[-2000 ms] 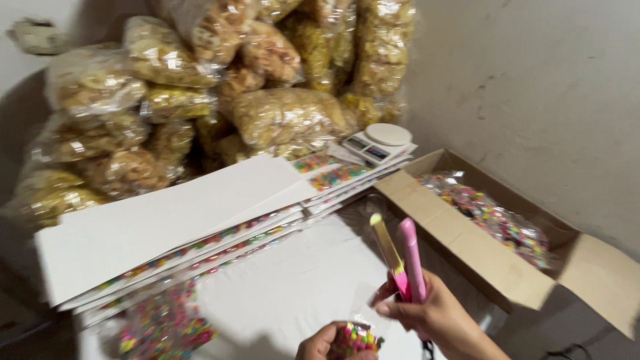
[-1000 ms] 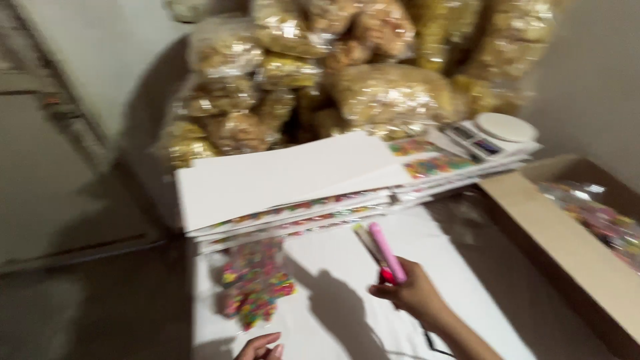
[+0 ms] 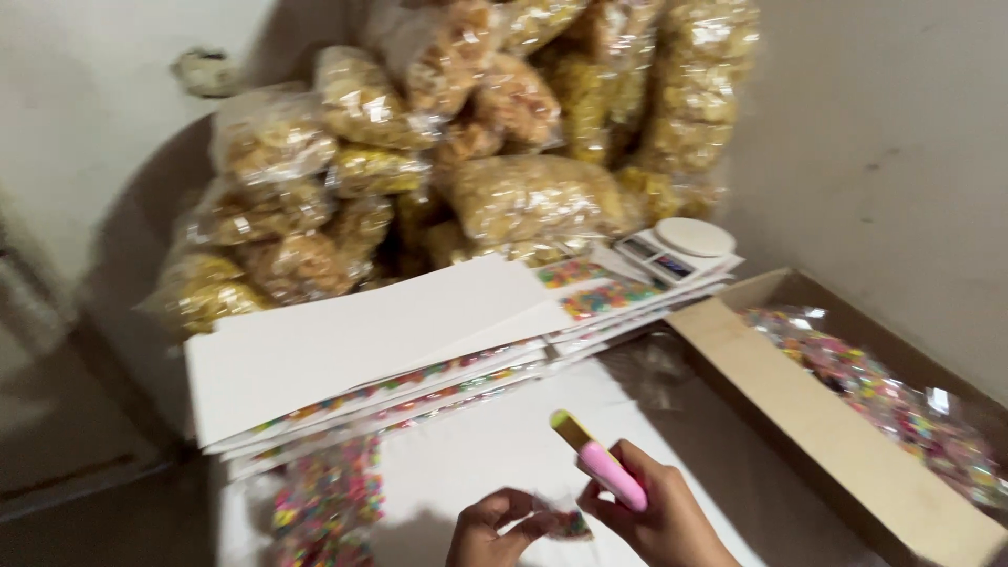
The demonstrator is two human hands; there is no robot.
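My left hand [image 3: 498, 529] pinches a small clear plastic bag [image 3: 568, 521] with colourful pieces in its bottom, low in the view. Just right of it, my right hand [image 3: 657, 504] holds a pink-handled tool [image 3: 613, 476] with a yellow-green end; its exact kind is unclear. The fingertips of my right hand are close to the bag, and whether they touch it cannot be told. Below both hands lies the white table surface [image 3: 472, 449]. Filled bags of colourful pieces [image 3: 327, 500] lie left of my left hand.
White sheets [image 3: 378, 339] are stacked with rows of colourful packets between them. A kitchen scale [image 3: 685, 248] sits on the stack's right end. An open cardboard box [image 3: 819, 409] with packed bags [image 3: 882, 394] stands at right. Large clear bags of snacks [image 3: 535, 197] are piled behind, against the wall.
My left hand, seen without a bag a second ago, now has a small bag in its fingers. My right hand still holds the pink tool. The view has swung left and back.
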